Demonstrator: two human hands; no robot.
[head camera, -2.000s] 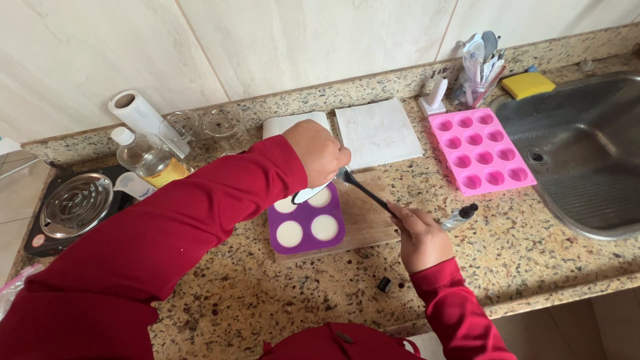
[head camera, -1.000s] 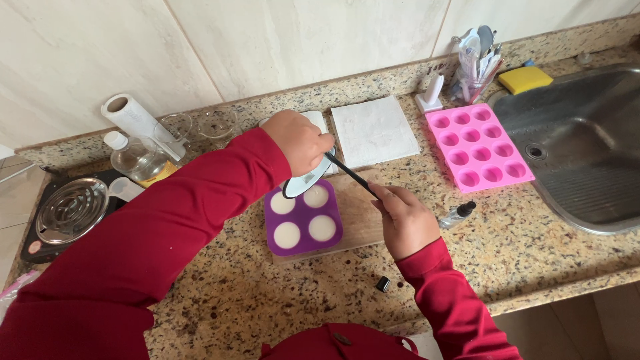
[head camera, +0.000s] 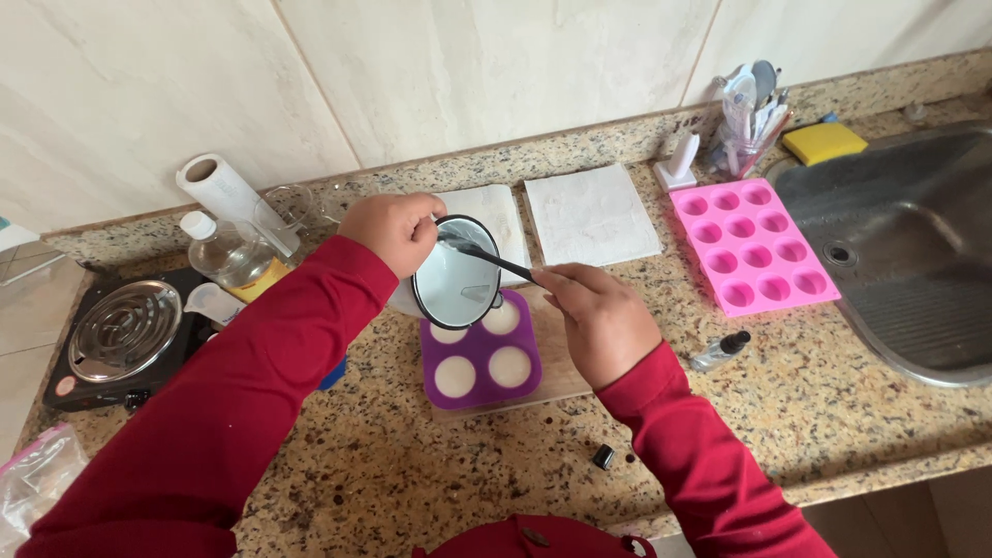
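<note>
My left hand (head camera: 394, 232) grips a white enamel pot (head camera: 459, 291) with a black rim, tilted over the far part of a purple silicone mold (head camera: 482, 366). The mold's round cavities hold a whitish, opaque filling, and it rests on a wooden board (head camera: 559, 353). My right hand (head camera: 601, 322) holds the black handle of a spatula or spoon (head camera: 496, 258), whose tip is inside the pot near its upper rim. A thin film and a small residue patch show on the pot's inner wall. The pot's handle is hidden by my left hand.
A pink silicone mold (head camera: 756, 244) lies right, beside a steel sink (head camera: 914, 232). Folded paper towels (head camera: 593, 213) lie behind the board. A small spray bottle (head camera: 719, 351) and a black cap (head camera: 603, 456) are nearer. Left are an electric coil burner (head camera: 125, 332), a clear bottle (head camera: 232, 256) and a paper roll (head camera: 232, 198).
The pot's opening has turned into fuller view, showing its inside. The tip of the black utensil, by my left hand before, is now plainly visible inside the pot.
</note>
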